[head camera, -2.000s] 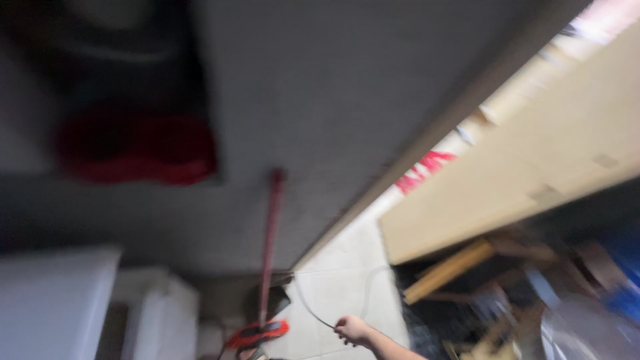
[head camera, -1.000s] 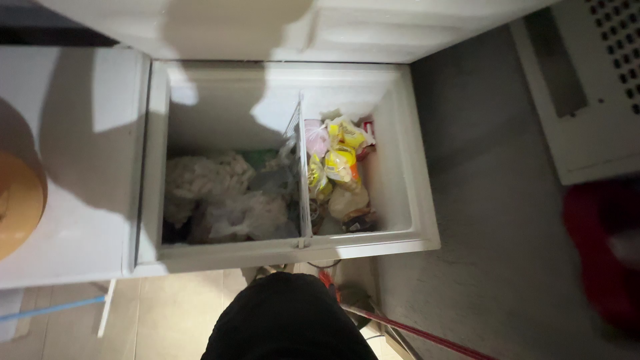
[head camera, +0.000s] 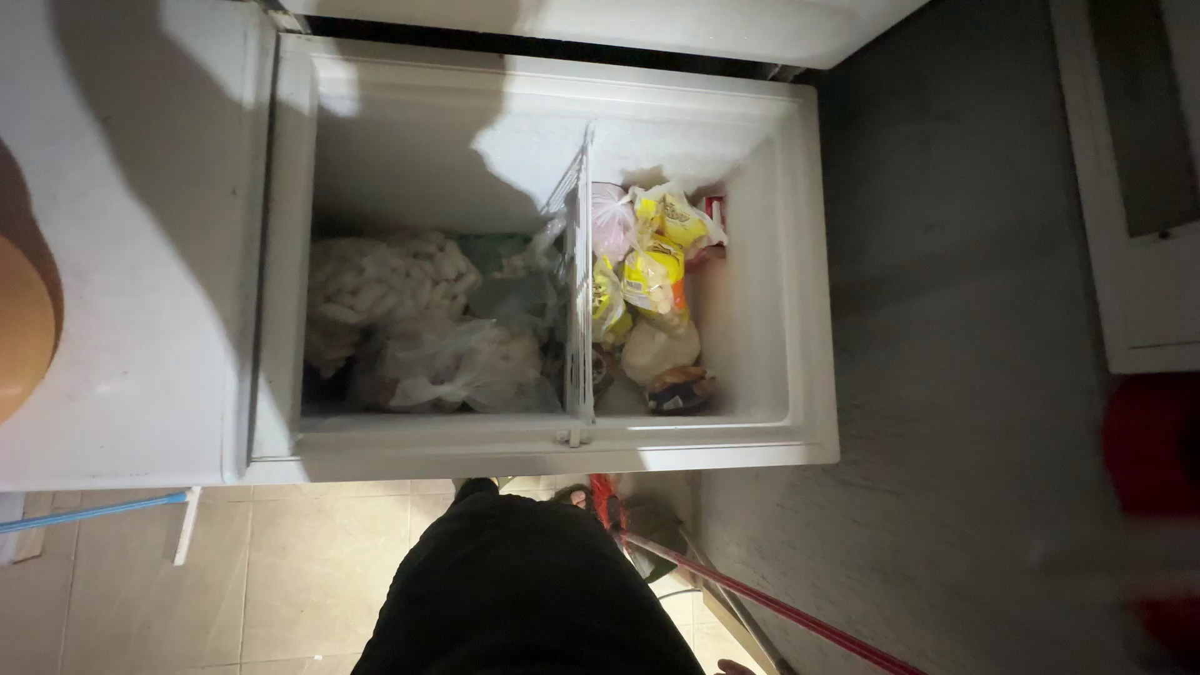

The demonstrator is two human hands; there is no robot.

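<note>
A white chest freezer (head camera: pixel 825 281) stands open in front of me, its lid (head camera: pixel 656 28) raised at the top. A wire divider (head camera: pixel 579 281) splits it. The left compartment holds a bag of pale, lumpy items (head camera: pixel 403 277) and a clear plastic bag (head camera: pixel 478 361). Yellow-printed plastic packages (head camera: pixel 654 272), a pinkish bag (head camera: pixel 611 223) and a whitish bag (head camera: pixel 661 352) lie in the right compartment. Only a sliver of my right hand (head camera: pixel 736 667) shows at the bottom edge, below the freezer; what it holds is hidden. My left hand is out of view.
A red pole (head camera: pixel 778 609) slants across the lower right beside a grey wall (head camera: pixel 956 234). At left are a white surface (head camera: pixel 141 281) bearing an orange round object (head camera: pixel 21 328), and a blue stick (head camera: pixel 94 513) above floor tiles. Red objects (head camera: pixel 1153 445) are at right.
The view has swung from the wall and a hand near a thin cord to the open freezer. Since one second ago, a sliver of hand has appeared at the bottom edge.
</note>
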